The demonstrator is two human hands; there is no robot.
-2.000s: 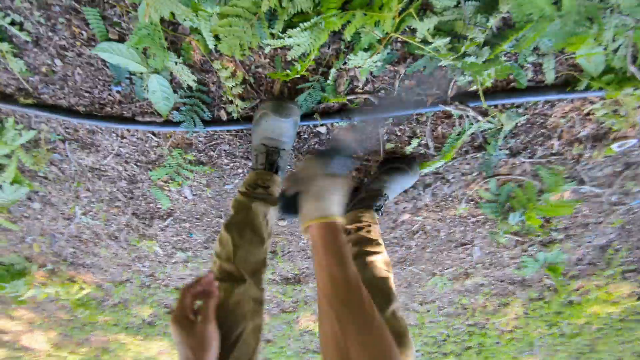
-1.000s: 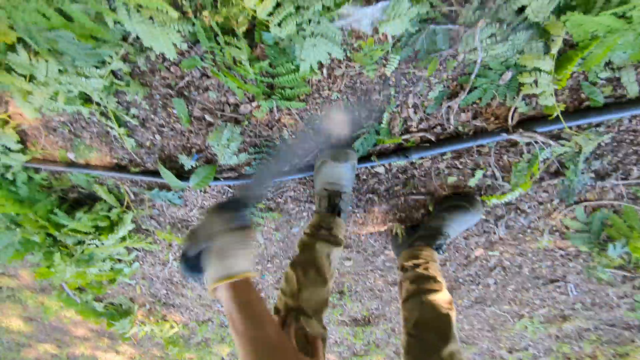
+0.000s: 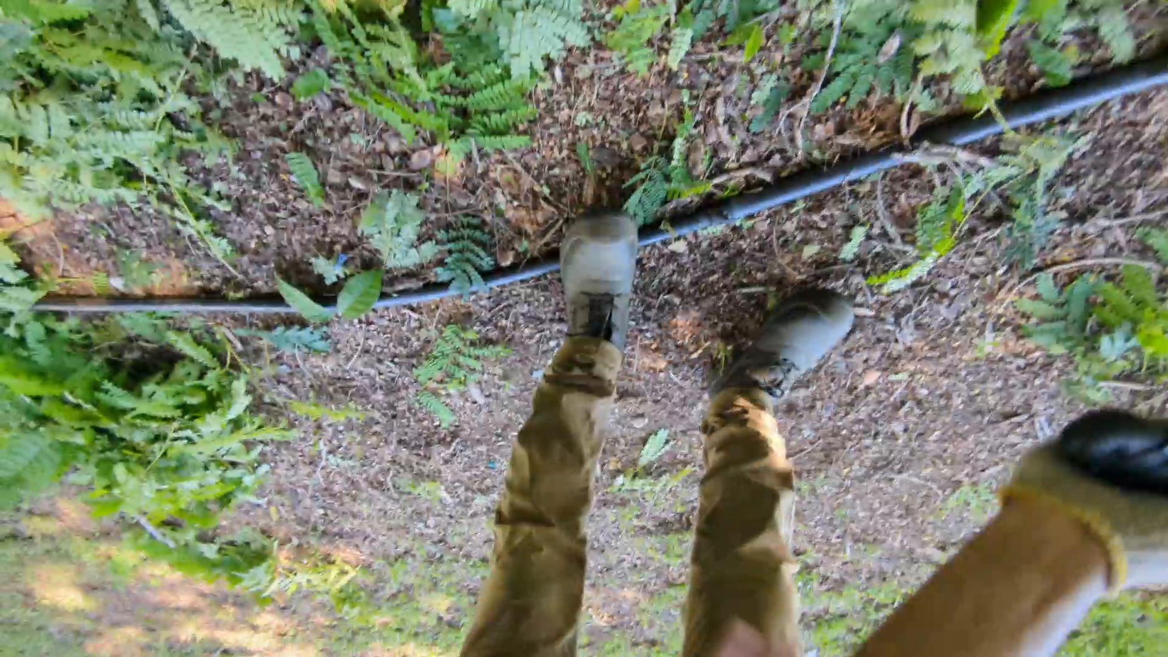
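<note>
My right hand (image 3: 1100, 474), in a light glove with dark parts and a yellow cuff, is at the right edge, its arm reaching up from the bottom. Its fingers are cut off by the frame, so its grip and anything in it are hidden. A small blurred patch of skin (image 3: 744, 641) at the bottom edge, over one trouser leg, looks like part of my left hand; its fingers cannot be made out. A dark plastic pipe (image 3: 785, 193) runs across the ground beyond the feet, rising to the right.
My left boot (image 3: 599, 265) touches the pipe; my right boot (image 3: 798, 333) stands short of it, toe turned outward. Green ferns (image 3: 474, 100) grow beyond the pipe, with more leafy plants (image 3: 128, 429) at the left. Leaf litter and twigs cover the ground (image 3: 912, 411).
My gloved right hand has swung from the left to the right edge. A blurred, long dark tool seen with it one second ago is out of view. The left hand was plainer two seconds ago.
</note>
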